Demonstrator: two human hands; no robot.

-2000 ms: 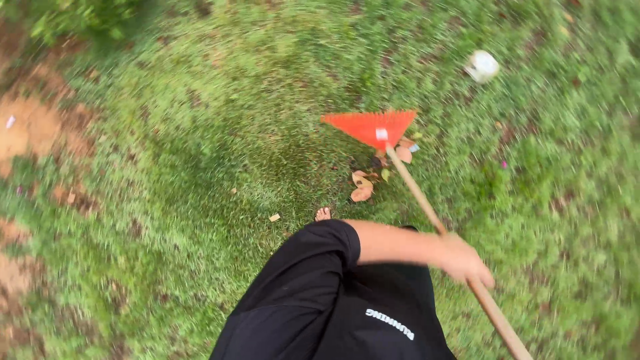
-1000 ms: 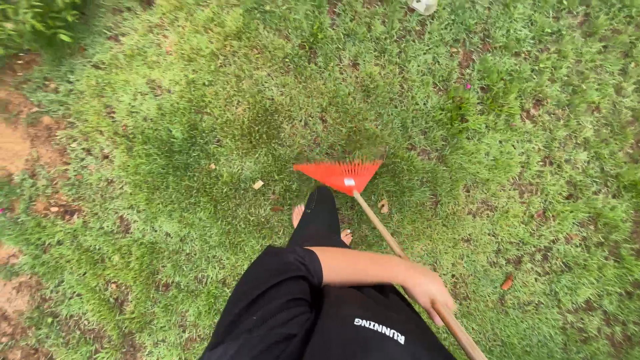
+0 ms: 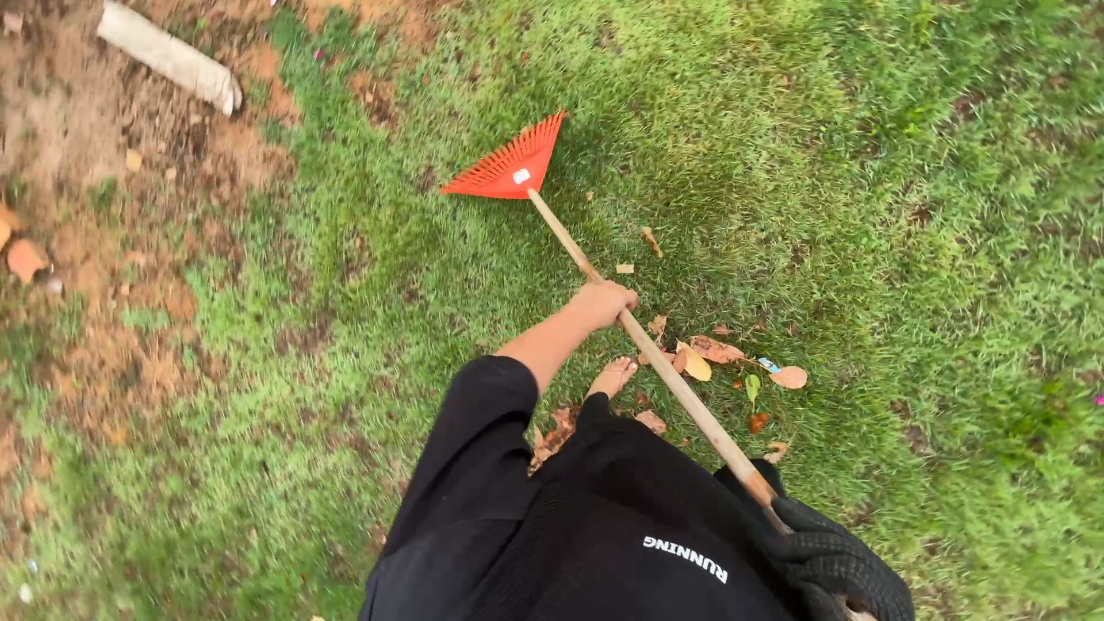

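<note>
My left hand (image 3: pixel 604 304) is closed around the wooden handle (image 3: pixel 690 401) of a leaf rake. The rake's orange fan-shaped head (image 3: pixel 515 164) rests on the grass beyond the hand, up and to the left, its tines pointing away from me. The handle runs back past my feet and under the black sleeve (image 3: pixel 828 548) on my right. My right hand is not visible. Dry leaves (image 3: pixel 716 349), one of them yellow (image 3: pixel 694 362), lie beneath and beside the handle. More brown leaves (image 3: pixel 554 435) are next to my bare foot (image 3: pixel 613 377).
Grass covers most of the ground, with bare reddish soil (image 3: pixel 155 155) on the left. A pale, elongated piece (image 3: pixel 168 53) lies on the soil at the upper left. Broken orange pieces (image 3: pixel 26 259) are at the left edge. A small blue-and-white scrap (image 3: pixel 768 365) is among the leaves.
My left hand has swung from the right side of my body to the front, still on the handle. The rake head has moved away from my feet, forward and left. The view has shifted.
</note>
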